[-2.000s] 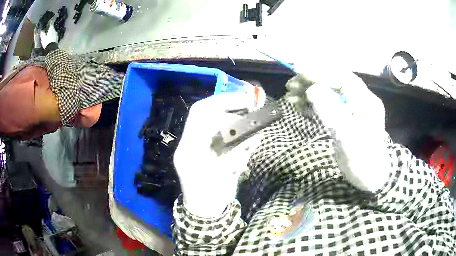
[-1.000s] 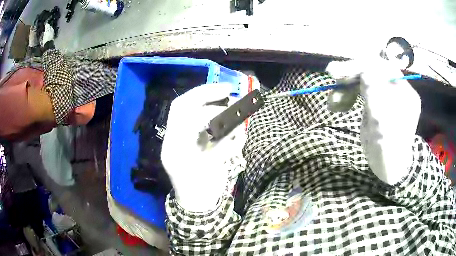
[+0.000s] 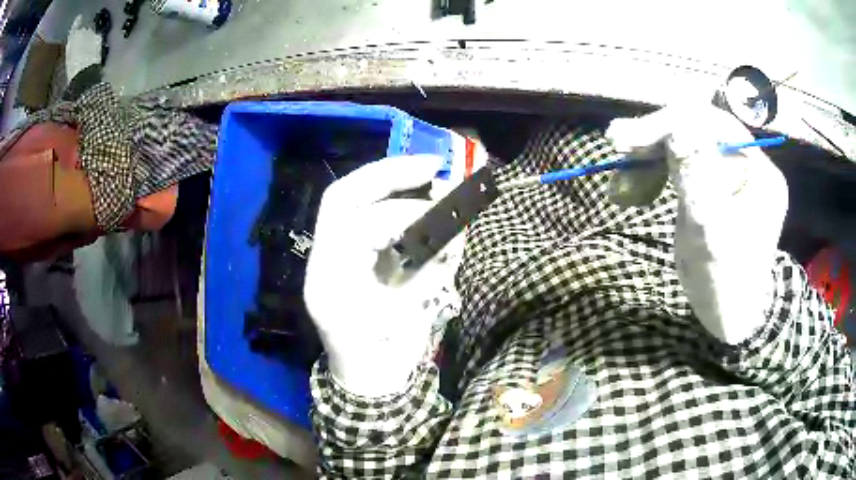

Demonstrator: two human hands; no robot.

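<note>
My left hand (image 3: 375, 272), in a white glove, holds a dark bracket (image 3: 443, 221) with small holes, tilted up to the right above the edge of the blue bin. My right hand (image 3: 727, 216), in a white glove with a dark smudge at the fingers, holds a thin blue brush (image 3: 587, 171). The brush's tip end is at the upper right end of the bracket; whether it touches cannot be told. The blue bin (image 3: 235, 309) holds a heap of dark parts (image 3: 282, 253), partly hidden by my left hand.
The pale worktable (image 3: 347, 28) runs across the top, its worn edge above the bin. A round white-rimmed pot (image 3: 751, 96) stands at the edge on the right. A printed can (image 3: 192, 9) and small dark parts (image 3: 453, 9) lie farther back. Another person (image 3: 103, 173) sits at left.
From two seconds ago, my right hand has moved right and down, and the brush now points at the bracket. Over the last second both hands barely move. The neighbour's hand has shifted.
</note>
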